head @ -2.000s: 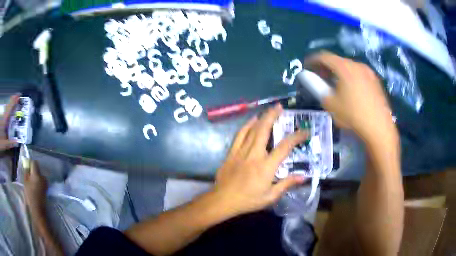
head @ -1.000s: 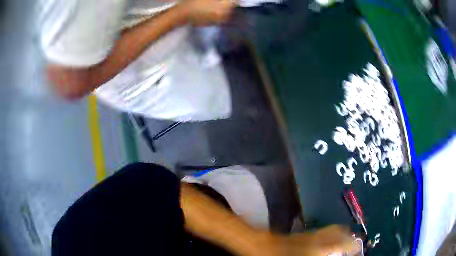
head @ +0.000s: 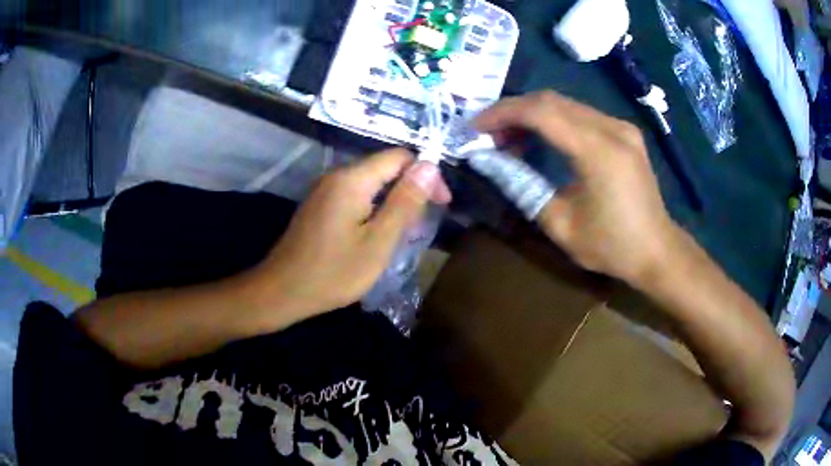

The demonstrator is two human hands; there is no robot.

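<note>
The white square housing lies open side up at the table's edge, with a green circuit board and red wires inside. My left hand pinches the white power cord just outside the housing's near edge. My right hand is beside the cord, with pale tape on one finger. Its fingertips close around a small white piece by the cord; its exact shape is unclear. A clear plastic bag hangs below my left hand.
The mallet, with white head and black handle, lies right of the housing. Crumpled clear film lies beyond it. A brown cardboard box is below the table at the right. A white foam-like edge runs along the far right.
The view has swung back from the left side to the housing. Both hands are now at the cord. The mallet, blurred in my right hand earlier, now lies on the table.
</note>
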